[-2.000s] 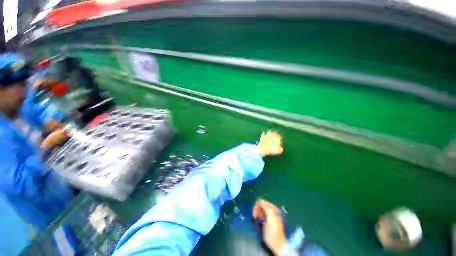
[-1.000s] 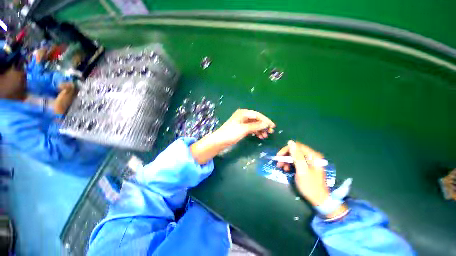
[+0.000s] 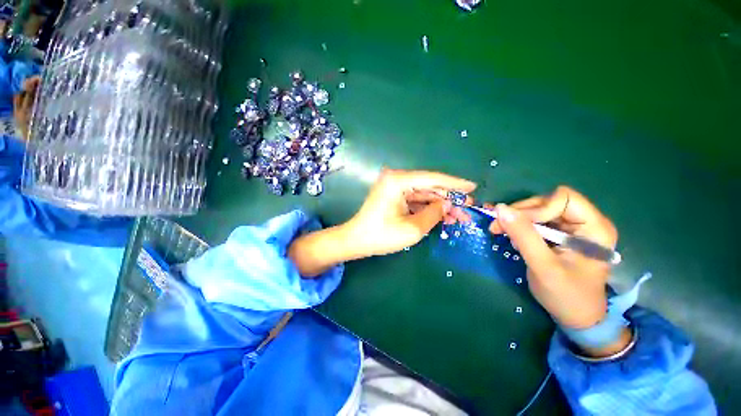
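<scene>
My left hand [image 3: 398, 213] holds a small round module [image 3: 457, 197] between thumb and fingers. My right hand [image 3: 565, 256] holds thin tweezers [image 3: 561, 236] pen-like, their tip at the module's right side. A blue pad sheet [image 3: 479, 253] with pale dots lies flat below the fingers, partly hidden by them. Several tiny white rings [image 3: 518, 309] lie scattered around it. A loose pile of small shiny round parts [image 3: 288, 138] lies left of my hands. Whether a pad is on the tweezer tip is too small to tell.
A tall stack of clear blister trays [image 3: 126, 114] stands at the left. A lower clear tray [image 3: 134, 301] lies beside my left sleeve. Another worker's blue sleeve [image 3: 57, 213] shows at the far left. The green mat [image 3: 642, 97] lies under the work. A wrist-strap cord runs from my right wrist.
The view has tilted down and the bench sits closer. My hands have come together, with the tweezers now at the module in my left fingers.
</scene>
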